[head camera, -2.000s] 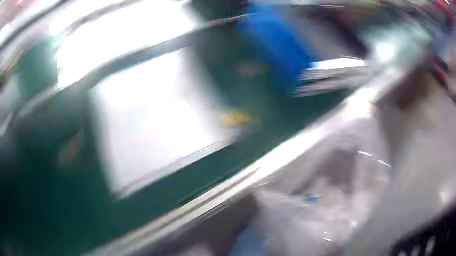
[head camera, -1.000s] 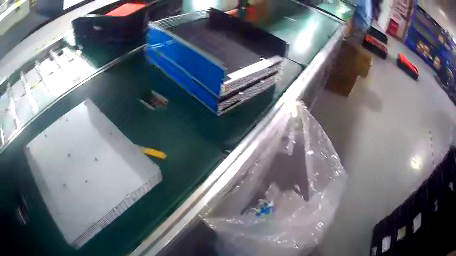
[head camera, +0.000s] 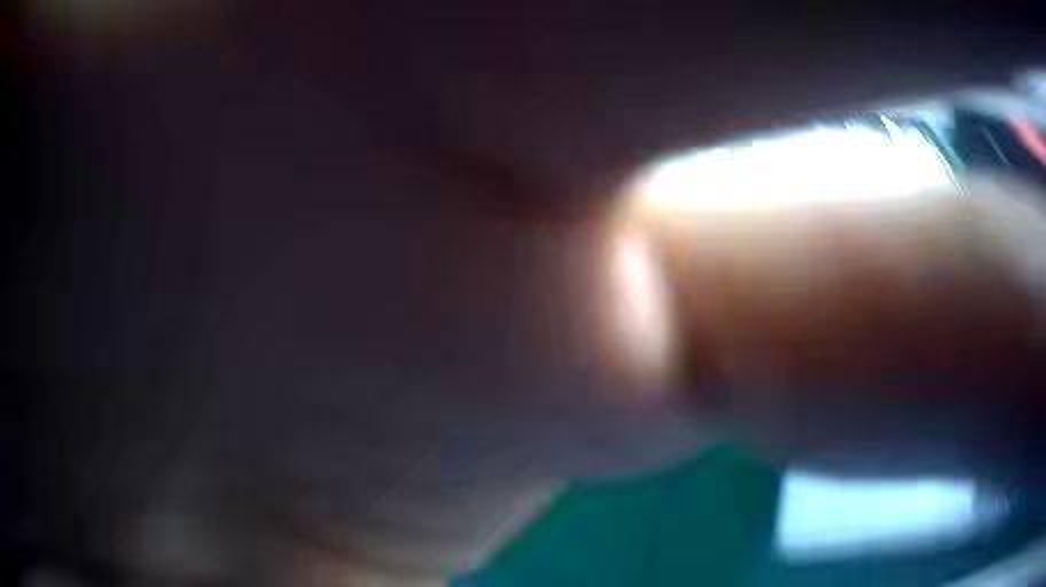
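Note:
A large, dark, blurred shape fills most of the head view, very close to the lens. A blurred skin-toned shape like a finger (head camera: 849, 287) reaches across the right half, also close to the lens. I cannot tell which hand it belongs to or whether it holds anything. Below it, a pale panel-like patch (head camera: 877, 514) shows at the lower right. The rest of the hands is hidden or too blurred to make out.
The green bench top (head camera: 654, 522) shows at the bottom centre. A bright white band (head camera: 803, 170) lies at the upper right, with a small red streak (head camera: 1030, 140) at the right edge.
A dark shape and a finger-like shape have come up close to the lens. They cover most of the bench; the blue-edged stack, yellow-handled tool and clear bag no longer show.

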